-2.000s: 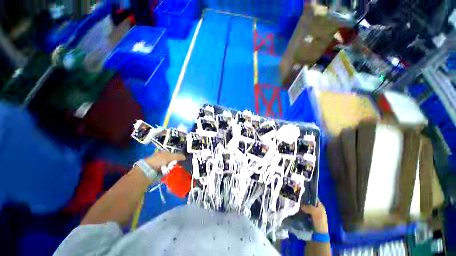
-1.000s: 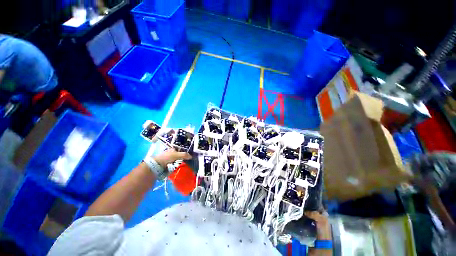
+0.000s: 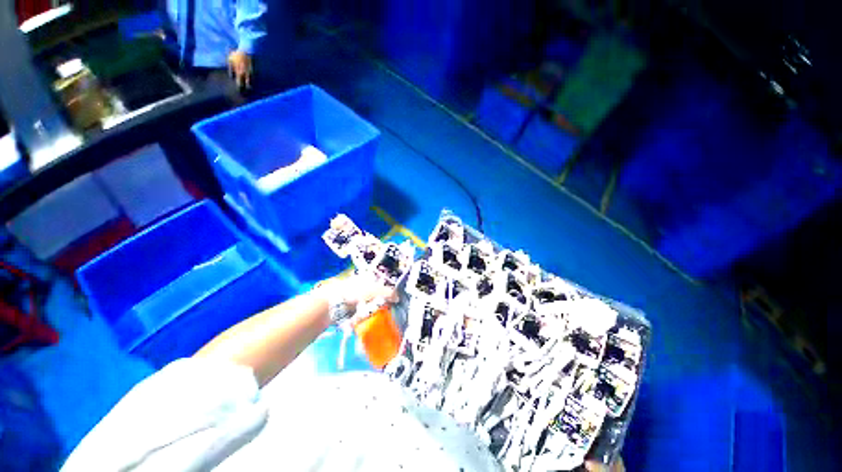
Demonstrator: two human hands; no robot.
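Note:
A flat tray (image 3: 639, 336) is held in front of my body, covered with rows of open white adapter units (image 3: 480, 260) showing dark boards. Their white cords (image 3: 503, 392) hang towards me. My left hand (image 3: 367, 300) grips the tray's left edge and also holds a few units (image 3: 390, 263) that stick out past the corner. An orange-red tag (image 3: 378, 337) hangs just below it. My right hand (image 3: 605, 465) is mostly cut off by the bottom edge. Only a bit of it shows, under the tray's near right corner.
A blue bin (image 3: 346, 175) with something white inside stands ahead left. Another blue bin (image 3: 175, 277) stands nearer left. A person (image 3: 208, 32) in light blue is beside a dark bench at the top left. Blurred blue bins (image 3: 545, 143) are at the far right.
The view has swung; the blue bins ahead left are nearer and the carton on the right has left the picture. The tray sits further right in view, still held. My right hand has nearly left the frame.

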